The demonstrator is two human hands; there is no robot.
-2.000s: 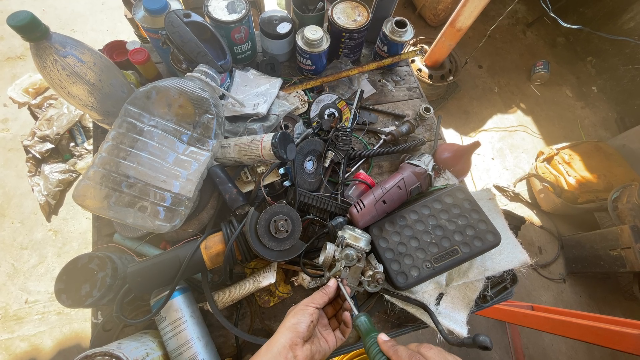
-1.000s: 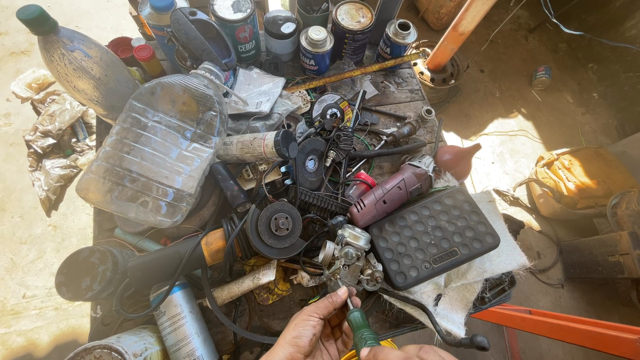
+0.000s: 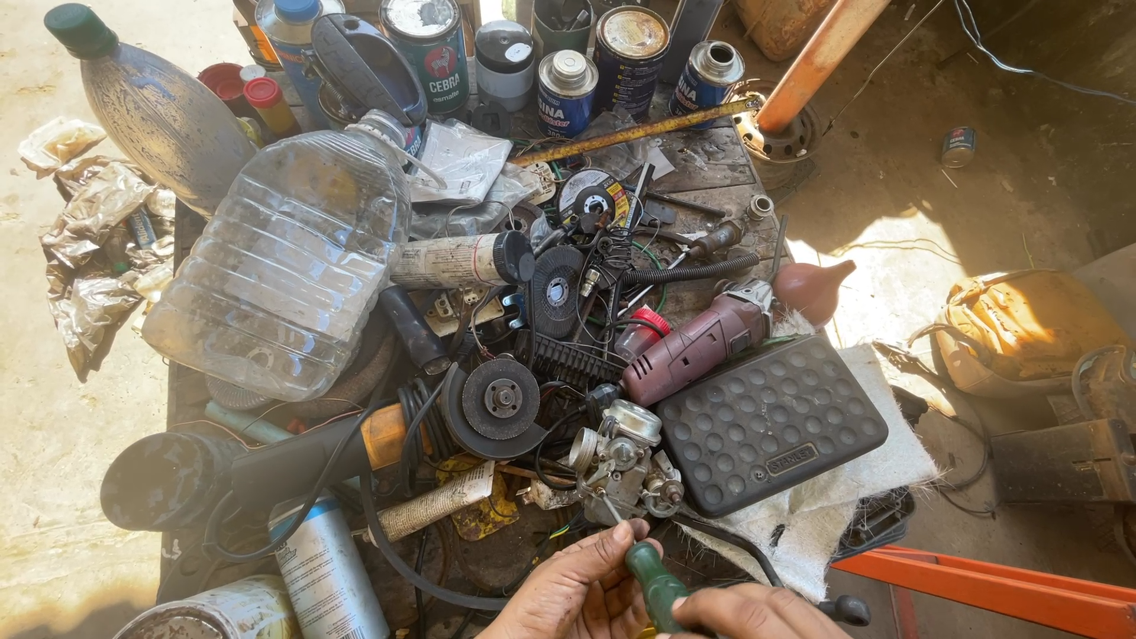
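A metal carburetor (image 3: 621, 457) sits at the lower middle of the cluttered wooden table, beside a black Stanley case (image 3: 772, 422). The tip of a green-handled screwdriver (image 3: 655, 581) points at the carburetor's lower body; whether it sits in a screw cannot be told. My left hand (image 3: 577, 586) is just below the carburetor, thumb and fingertips pinched at the screwdriver's shaft near the handle. My right hand (image 3: 754, 612), partly cut off by the bottom edge, grips the green handle from the right.
An angle grinder with a disc (image 3: 501, 399) lies left of the carburetor, a maroon power tool (image 3: 701, 342) above it. A clear plastic jug (image 3: 284, 266), a spray can (image 3: 328, 568) and paint cans (image 3: 426, 53) surround the work. Cables cross the table. An orange metal bar (image 3: 994, 590) is at lower right.
The screwdriver's handle has shifted and tilts differently from two seconds ago. My right hand has moved over the handle. The carburetor stays in about the same place.
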